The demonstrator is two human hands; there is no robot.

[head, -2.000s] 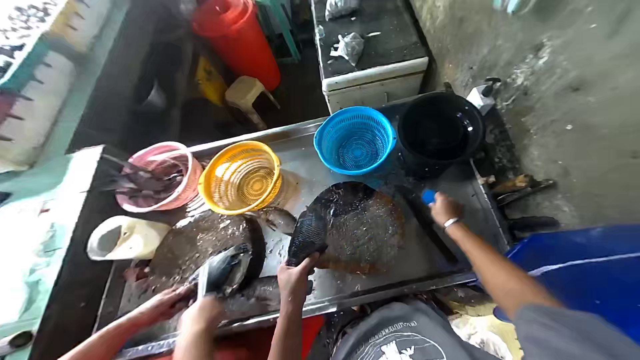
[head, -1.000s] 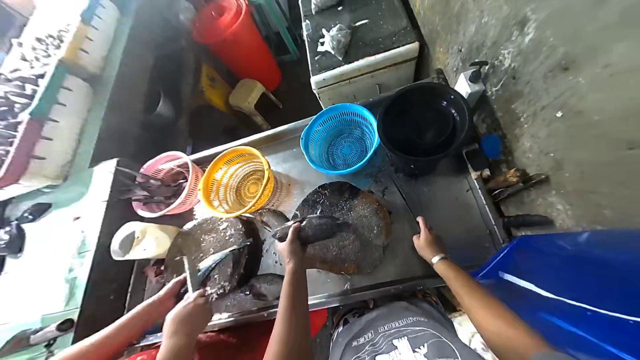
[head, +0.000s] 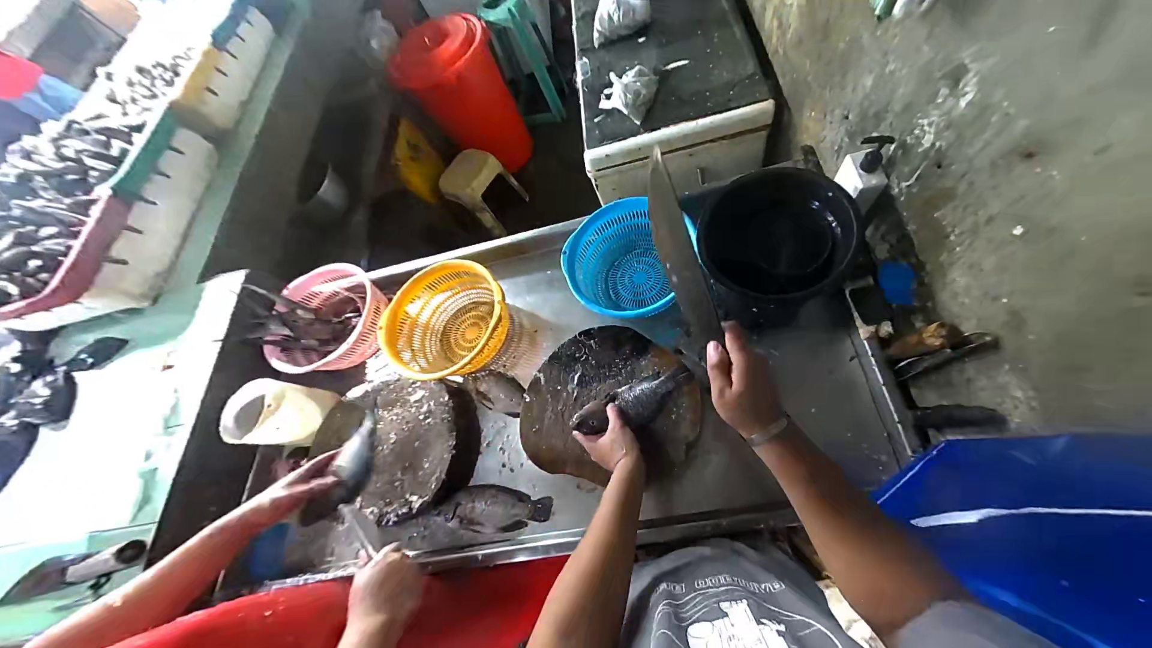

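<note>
My left hand (head: 614, 443) holds a dark whole fish (head: 641, 400) by its head end on a round wooden chopping block (head: 571, 387). My right hand (head: 743, 382) grips a large knife (head: 677, 247), its broad blade pointing up and away, past the blue basket's right side; the fingers cover the handle. The fish's tail lies close to the knife's lower end; whether they touch, I cannot tell. Another whole fish (head: 493, 508) lies on the metal table left of my left forearm, and one more (head: 498, 392) lies between the two blocks.
At left, a co-worker's hands hold a fish (head: 356, 459) and a knife (head: 360, 529) by a second block (head: 409, 441). Pink (head: 346, 355), yellow (head: 443, 319) and blue (head: 621, 261) baskets and a black basin (head: 778, 236) line the far edge. A white jug (head: 274, 412) stands at left.
My right hand has come up off the table's right side with the large knife raised. The fish in my left hand now lies flatter on the block, its head toward my left hand.
</note>
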